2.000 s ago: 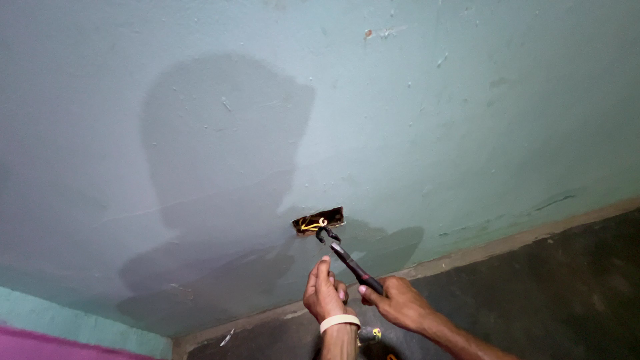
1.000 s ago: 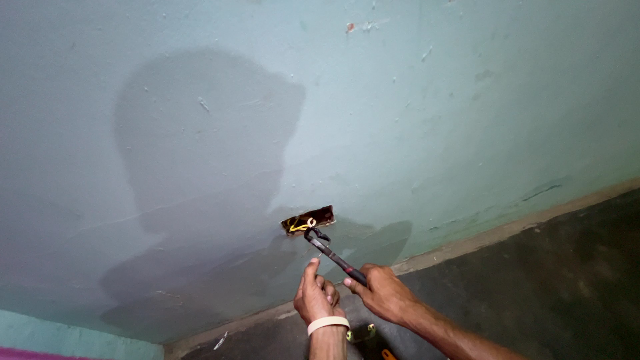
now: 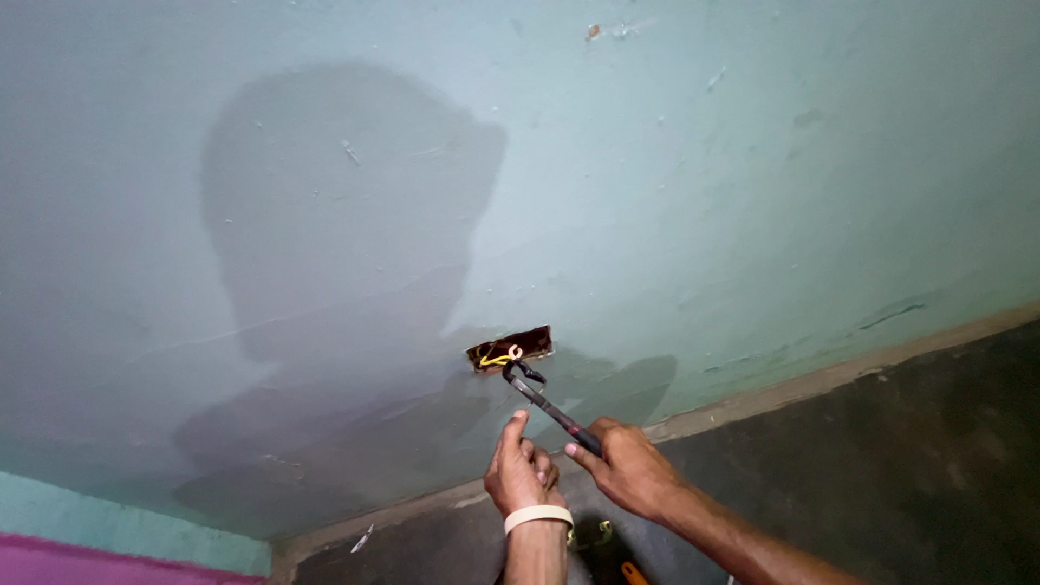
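My right hand [image 3: 630,467] is closed on the dark grip of a hand tool [image 3: 556,414], which looks like a claw hammer with a slim grey shaft and a black curved head. That head is at the lower edge of a rectangular wall box opening [image 3: 532,341]. Yellow wires [image 3: 494,360] and a small pale curled piece [image 3: 515,352] show in the opening. Below the tool, my left hand [image 3: 524,471] has one finger pointing up and the others curled, with a pale band [image 3: 538,517] around the wrist. A thin line shows above its fingertip; whether the hand holds it is unclear.
The blue-green painted wall [image 3: 731,203] bears a large shadow. Dark floor [image 3: 894,455] meets it along a rough edge. On the floor lie a small pale scrap [image 3: 362,538], an orange object [image 3: 633,574] and yellow-green pieces [image 3: 604,531]. A pink-and-teal surface [image 3: 106,536] stands lower left.
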